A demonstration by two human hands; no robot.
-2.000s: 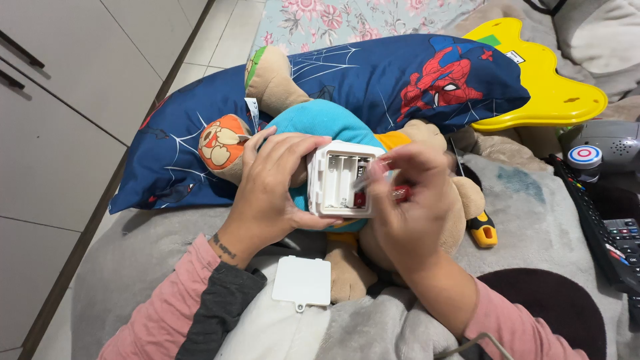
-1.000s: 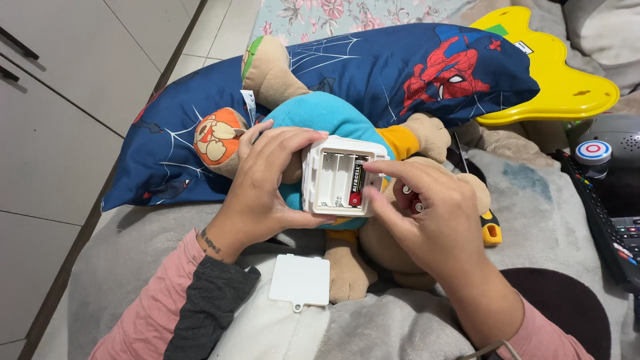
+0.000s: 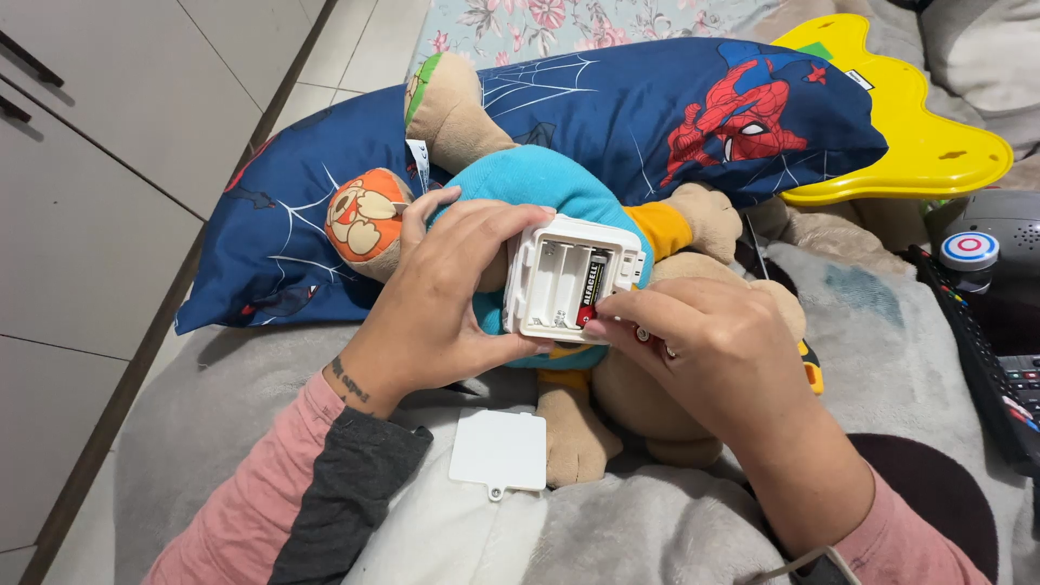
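Observation:
My left hand (image 3: pixel 455 284) grips a white plastic battery box (image 3: pixel 536 280) by its left side, in front of a plush toy (image 3: pixel 536 175) with a turquoise body. One Alfacell battery (image 3: pixel 594 284) lies in the rightmost slot of the box; the slots left of it hold no battery. The thumb and index finger of my right hand (image 3: pixel 699 341) touch the battery's lower, red end. More batteries (image 3: pixel 643 334), only their ends showing, are held within the curled fingers of that hand. Below, a white battery cover (image 3: pixel 498 451) with a screw in its tab lies on the blanket.
Behind the toy lies a dark blue Spider-Man pillow (image 3: pixel 617 106), with a yellow plastic board (image 3: pixel 934 150) at its right. A yellow-and-black tool handle (image 3: pixel 812 370) shows beside the toy. Remote controls (image 3: pixel 975 357) lie at the right edge, near a round-capped container (image 3: pixel 968 252). Grey cabinets (image 3: pixel 106 179) stand at left.
My right hand was blurred over the box two seconds ago, then had its fingers at the box's right edge. Now its fingertips are at the battery's lower end.

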